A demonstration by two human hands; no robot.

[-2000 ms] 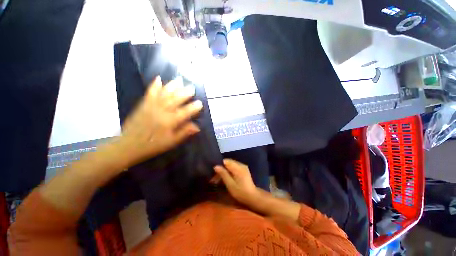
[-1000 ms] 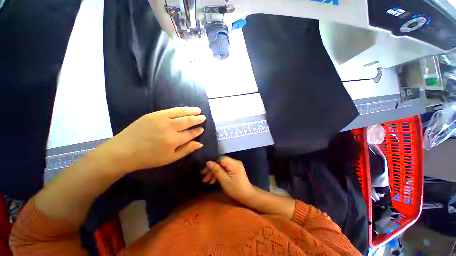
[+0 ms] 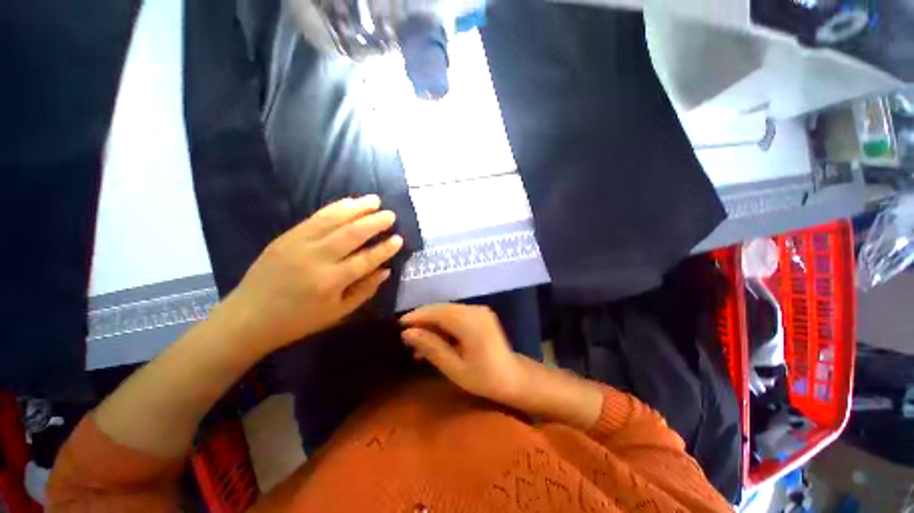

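A large black cut panel [image 3: 301, 130] lies under the machine's needle area and runs over the table's front edge. My left hand [image 3: 326, 263] lies flat on the panel near the front edge, fingers pointing right, slightly apart. My right hand [image 3: 459, 344] is just below the table edge, its thumb and forefinger closed on the panel's right edge. The presser foot area is blurred in the lamp's glare. The blue-grey knob [image 3: 425, 60] shows beside it.
A small black cut panel [image 3: 601, 150] lies right of the needle and overhangs the front edge. More black cloth [image 3: 50, 180] covers the far left. A grey ruler strip [image 3: 476, 255] runs along the front. A red basket [image 3: 817, 331] stands at the right, holding scraps.
The panel has moved away from me under the needle, with more of it now beyond. My left hand has drawn closer to the front edge. The view has shifted slightly.
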